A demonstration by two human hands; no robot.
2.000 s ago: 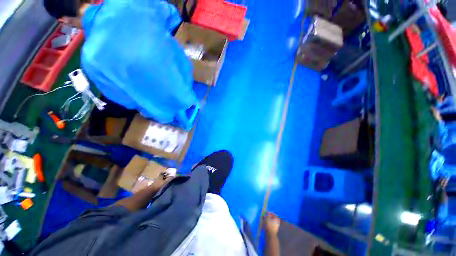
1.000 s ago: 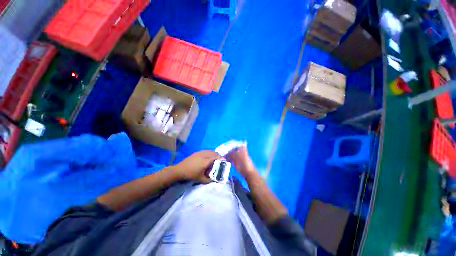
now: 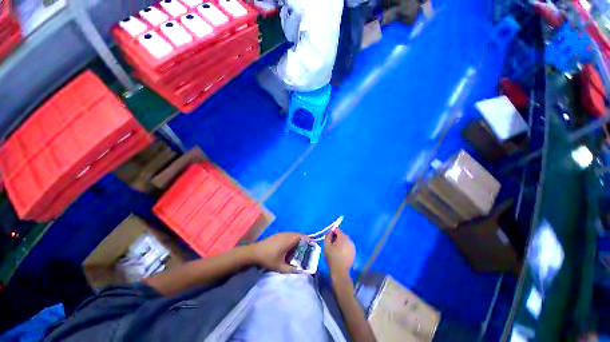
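Observation:
My left hand [image 3: 279, 252] holds an open power bank housing [image 3: 306, 256] in front of my body, with its dark inner part facing up. White built-in charging cables [image 3: 325, 232] run from the top of the housing towards my right hand [image 3: 340, 248]. My right hand pinches the cables near their tips, just right of the housing. The fine details of the housing are too small and blurred to tell.
Red trays stand stacked at left, one stack with white power banks [image 3: 175, 33]. An open carton [image 3: 127, 257] with white parts and a red tray [image 3: 207, 210] lie at lower left. A seated person [image 3: 314, 43] is ahead on a blue stool [image 3: 310, 113]. Cartons [image 3: 468, 187] stand at right.
The view has moved forward along the aisle; the power bank stacks and the seated person have come into view. The cables now show stretched out between my two hands.

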